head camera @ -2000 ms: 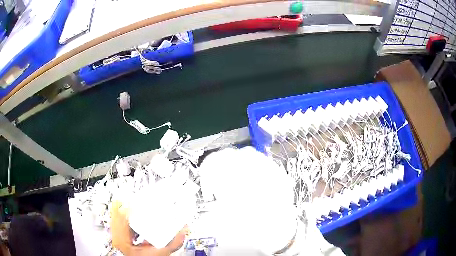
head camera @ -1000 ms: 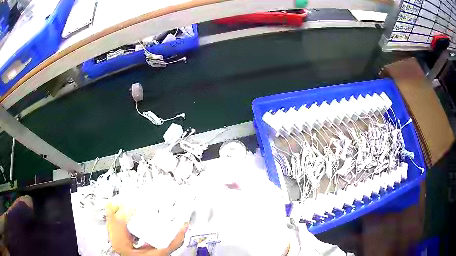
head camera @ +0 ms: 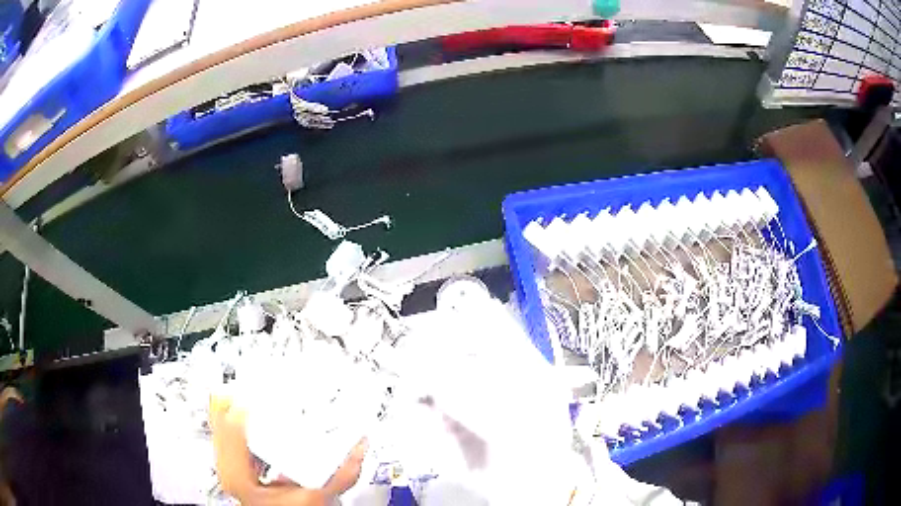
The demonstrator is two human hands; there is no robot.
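Note:
My left hand (head camera: 259, 482) is at the bottom, left of centre. Its bare, curled edge shows around a glaring white shape; I cannot tell whether that is a held thing or overexposed skin. A washed-out white shape with a faint dark patch, probably my right hand (head camera: 484, 435), is between the pile and the crate; its fingers are not distinct. A pile of white adapters and cords (head camera: 331, 314) lies behind my left hand. The blue crate (head camera: 642, 182) on the right holds adapters (head camera: 657, 225) along both long edges, with cords (head camera: 682, 301) bunched between them.
A single adapter (head camera: 291, 171) with its cord lies on the green belt (head camera: 445, 153). A round whitish container (head camera: 461, 294) stands beside the pile. Brown cardboard (head camera: 840, 222) is against the crate's right side. A shelf (head camera: 247, 44) crosses above a small blue bin (head camera: 370, 91) and a red strip (head camera: 524, 38).
The large white shape has drawn down from the pile's right side, uncovering the round container. The single adapter has shifted right along the belt. The whole view has shifted slightly. My left hand keeps its curled pose.

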